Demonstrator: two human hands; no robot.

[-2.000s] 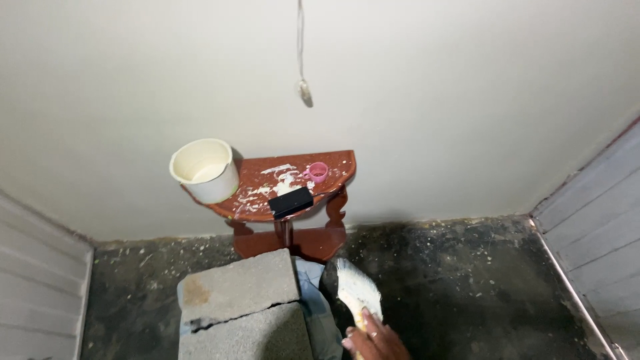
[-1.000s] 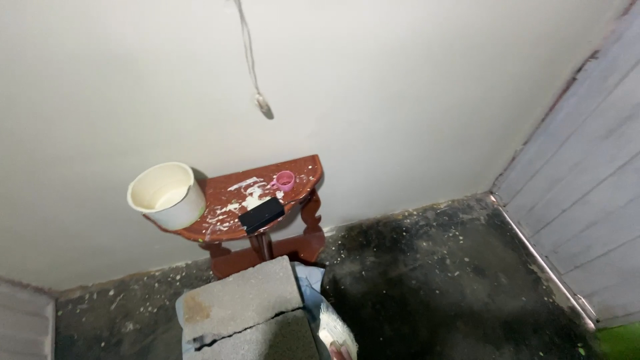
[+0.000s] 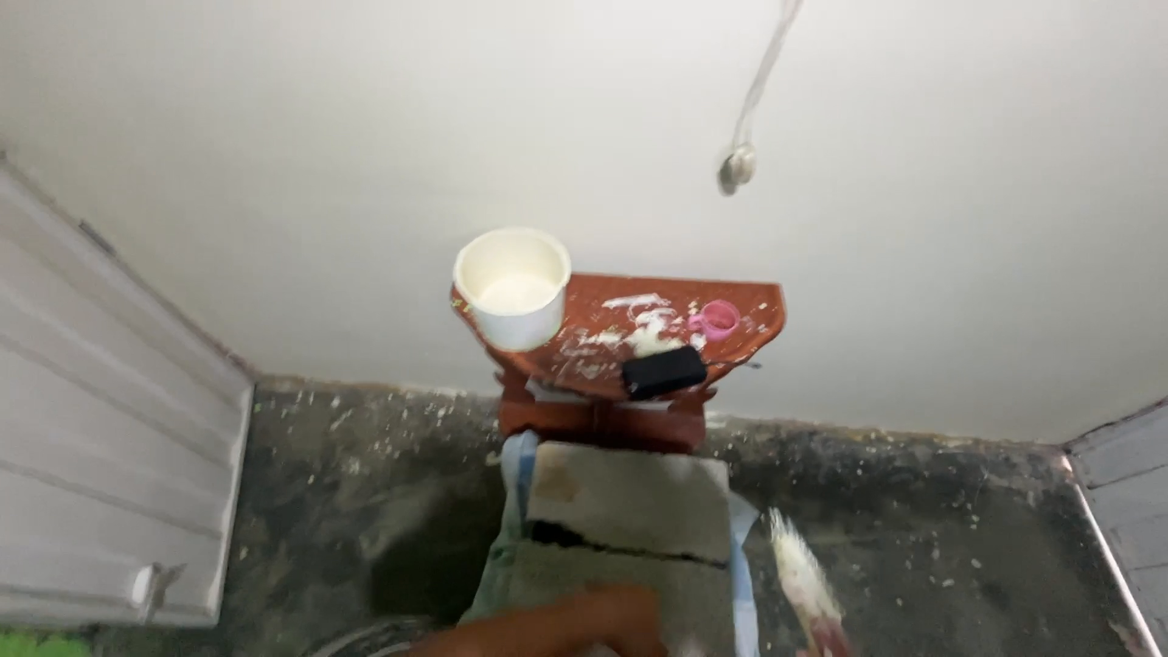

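At the bottom right, a paintbrush with pale, wet-looking bristles (image 3: 803, 570) points up and left; my right hand (image 3: 812, 651) barely shows at its handle, at the frame's edge. My left hand (image 3: 620, 616) reaches in low across the grey concrete blocks (image 3: 630, 497); its fingers are blurred, and whether it touches them cannot be told. Beyond the blocks stands a red-brown half-round wooden table (image 3: 593, 283) spattered with white paint. On it are a white plastic bucket (image 3: 520, 319), a pink cup (image 3: 719, 319) and a black rectangular object (image 3: 664, 372).
A pale wall (image 3: 365, 228) rises behind the table, with a socket on a cable (image 3: 739, 164) hanging against it. Blue and white cloth (image 3: 744, 547) lies under the blocks. A grey panelled door (image 3: 119, 411) is at left, another panelled surface (image 3: 1131, 520) at right. The dark floor (image 3: 912, 529) is speckled.
The view has swung left. My left hand has come into view over the blocks. The brush, beside the blocks' right edge a second ago, now shows farther right of them.
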